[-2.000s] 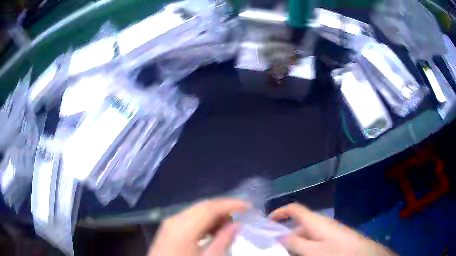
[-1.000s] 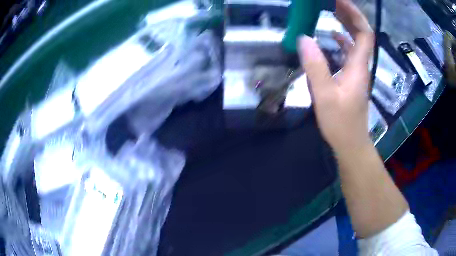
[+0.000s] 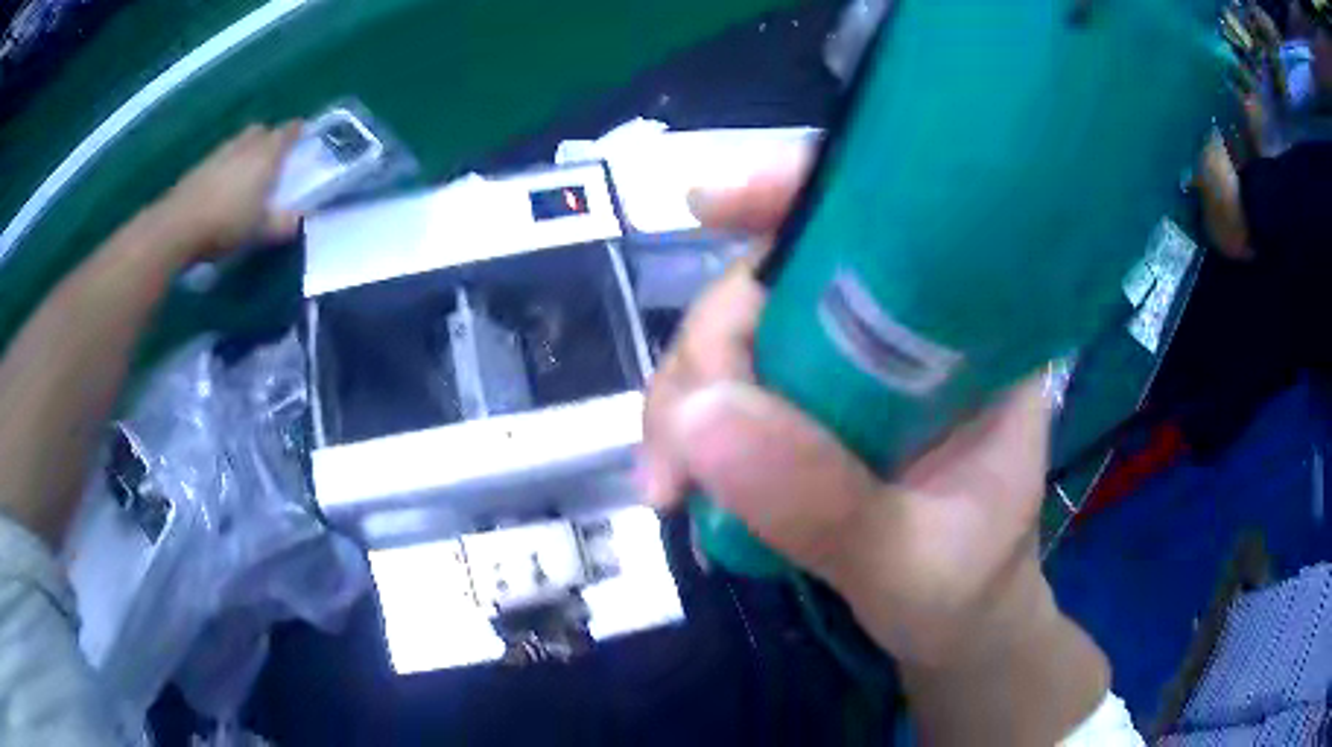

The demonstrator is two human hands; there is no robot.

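Observation:
My right hand (image 3: 862, 511) is wrapped around the teal-green electric screwdriver (image 3: 993, 190), which looms large near the camera. My left hand (image 3: 241, 197) is at the upper left, on a white housing (image 3: 329, 158) with a dark square area at its end; its fingers are at the housing's near end. The silver-white screw feeder (image 3: 475, 450) stands between the hands, with two dark compartments and a brassy mechanism at its front. The screwdriver's tip is not clearly visible.
Crinkled plastic bags (image 3: 241, 540) with pale housings lie left of the feeder. White housings (image 3: 701, 168) lie behind it. A green bench edge (image 3: 132, 146) curves at upper left. At right are another person's hand (image 3: 1221, 197), a red object (image 3: 1132, 470) and pale stacked sheets (image 3: 1271, 657).
My right hand has gone from reaching beside the screwdriver to gripping it close to the camera. My left hand has come into view at a housing. The view has shifted towards the feeder.

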